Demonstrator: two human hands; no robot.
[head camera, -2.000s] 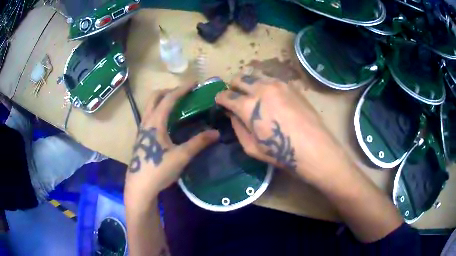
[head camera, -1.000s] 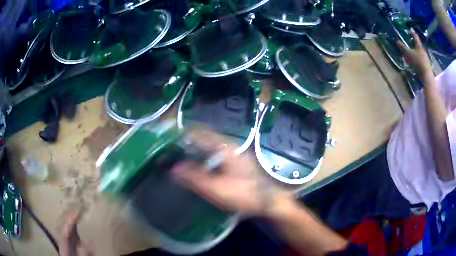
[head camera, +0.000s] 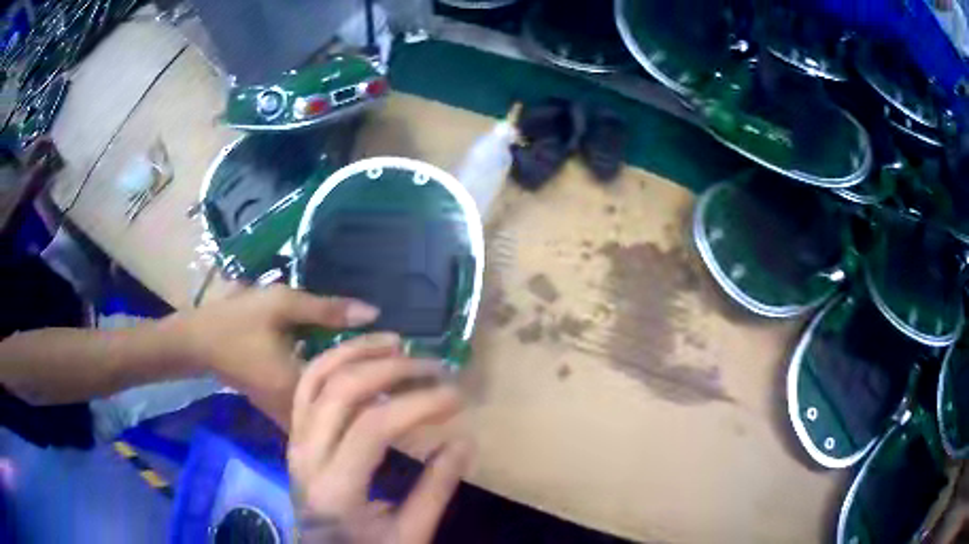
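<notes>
A green car body (head camera: 468, 271) with a pale rim and dark interior tray (head camera: 388, 266) is held above the bench at centre left, its rounded end away from me. Another person's hand (head camera: 255, 335) comes from the left, its thumb over the near end. My left hand (head camera: 372, 436), blurred, is at that near end with fingers spread and thumb apart; it overlaps the edge, and contact is unclear. My right hand is not in view. A translucent glue bottle (head camera: 486, 168) is behind the body's right side, beside black inserts (head camera: 568, 138).
More green bodies are at the left (head camera: 313, 94) and overlap along the right (head camera: 776, 250). A dark green strip (head camera: 452, 77) crosses the back of the tan, stained bench (head camera: 595, 457). A blue floor crate (head camera: 207, 473) is at the lower left. A thin black cable crosses the left.
The view has swung away from the right-hand neighbour. The held body has turned, rounded end now away. Another person's hand is on it, and my right hand has left the picture.
</notes>
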